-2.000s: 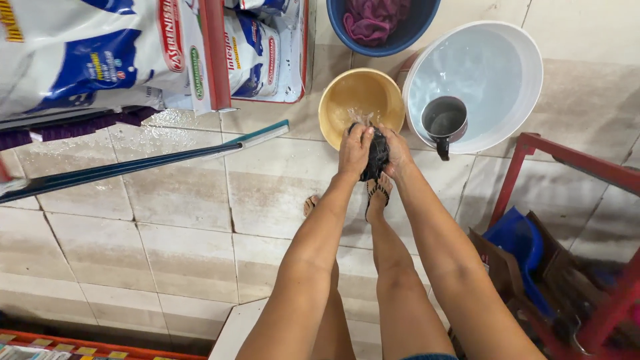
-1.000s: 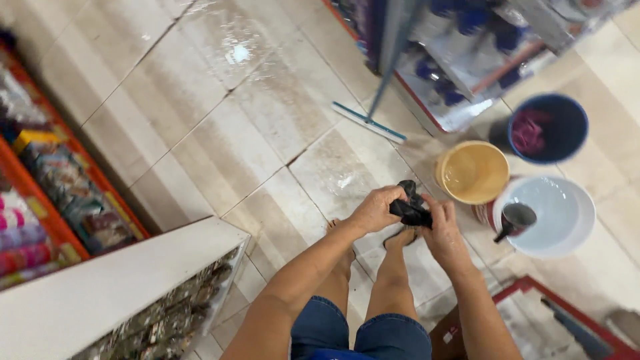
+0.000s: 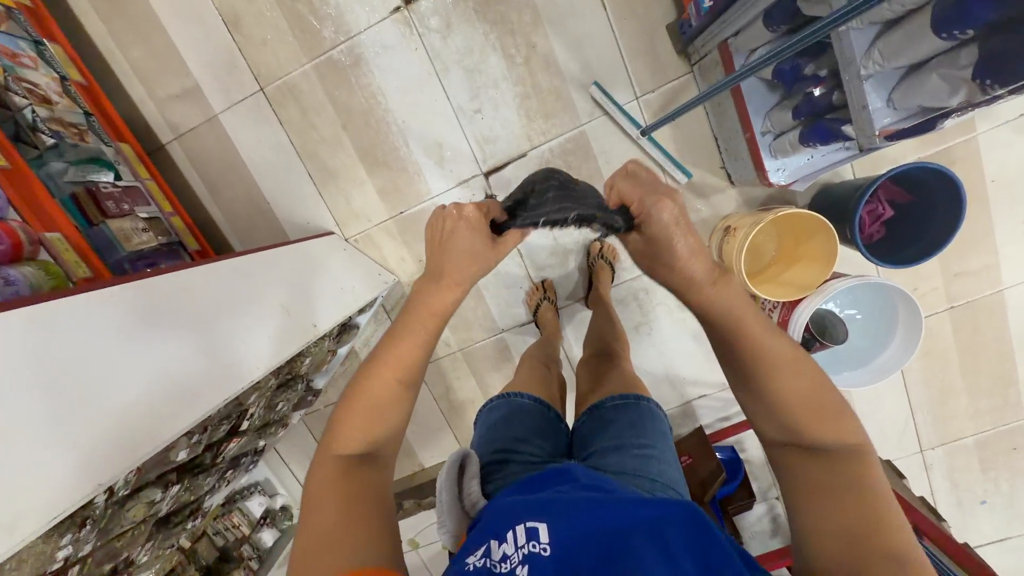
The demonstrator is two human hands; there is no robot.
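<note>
A dark wet cloth (image 3: 556, 200) is stretched between my two hands above the tiled floor. My left hand (image 3: 468, 240) grips its left end, and my right hand (image 3: 656, 220) grips the right end. Right of my right hand stand a yellow bucket (image 3: 788, 254) with liquid in it, a dark blue bucket (image 3: 916, 212) holding a purple-pink cloth (image 3: 880, 211), and a white bucket (image 3: 880, 332) of water. A dark mug (image 3: 826, 328) is at the left side of the white bucket. Beyond my hands, a floor squeegee (image 3: 640, 132) has its blade on the tiles.
The squeegee's handle leans toward a shelf (image 3: 744, 120) of packed bags at the upper right. On the left are a white counter top (image 3: 184, 336) and an orange shelf (image 3: 72, 152) of packaged goods. A red metal frame (image 3: 920, 512) stands at the lower right. The floor tiles look wet.
The dark cloth, bunched between my hands over the yellow bucket two seconds ago, is now spread out between them away from the buckets. My hands have moved apart. The view has turned widely.
</note>
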